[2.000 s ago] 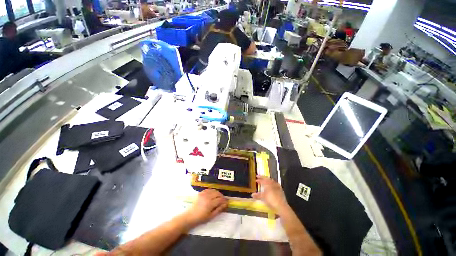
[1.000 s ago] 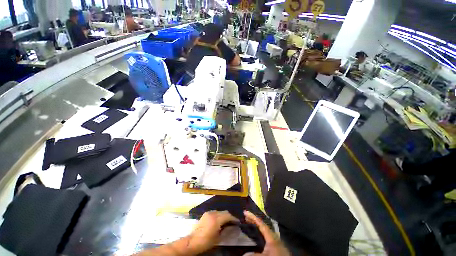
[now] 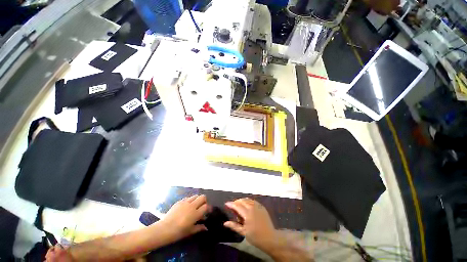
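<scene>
A black fabric panel (image 3: 221, 225) lies at the table's front edge between my hands. My left hand (image 3: 188, 216) holds its left side with bent fingers. My right hand (image 3: 252, 221) holds its right side, thumb and fingers at the cloth. No label shows on it; part is hidden by my hands. The amber clamp frame (image 3: 239, 145) lies beneath the white machine head (image 3: 209, 102), its opening showing the pale base with no black cloth in it. Yellow tape (image 3: 247, 165) edges the frame. A black stack with a white label (image 3: 340, 166) lies at the right.
Small labelled black pieces (image 3: 92, 89) lie at the left, with a rounded black strapped piece (image 3: 59, 166) nearer me. A tablet-like screen (image 3: 386, 81) stands at the right. A blue fan (image 3: 160, 15) is behind. Small dark snips-like tool (image 3: 363, 252) lies at the lower right edge.
The labelled panel in the clamp frame was drawn out toward me. My hands have moved from the frame to the front edge with black cloth. The view has tilted down.
</scene>
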